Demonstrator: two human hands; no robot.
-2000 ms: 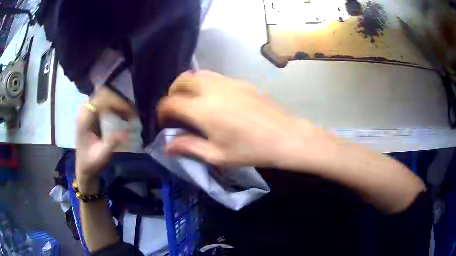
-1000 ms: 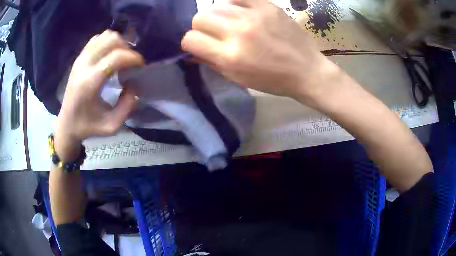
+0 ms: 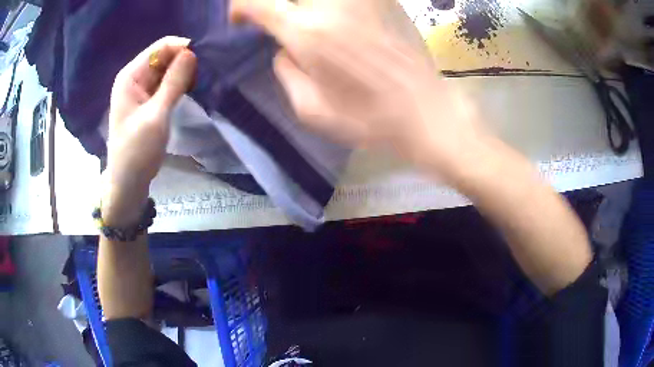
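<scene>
The dark navy garment fabric covers the upper left of the table. A pale grey-white cloth part with a dark strip hangs from it towards the table's front edge. My left hand pinches the navy fabric between thumb and fingertips, near where it meets the pale part. My right hand is blurred, just right of the fabric, its fingers partly spread over the cloth. Whether its fingertips touch or grip the cloth cannot be told.
Black-handled scissors lie at the right. The stained yellow-brown machine bed is at the top. A printed ruler runs along the table's front edge. A blue plastic basket stands below, holding cloth pieces.
Both hands have worked along the cloth; the pale part with the dark strip, bunched earlier, now hangs flatter. My left hand has moved slightly right since one second ago, and the right hand's fingers have spread.
</scene>
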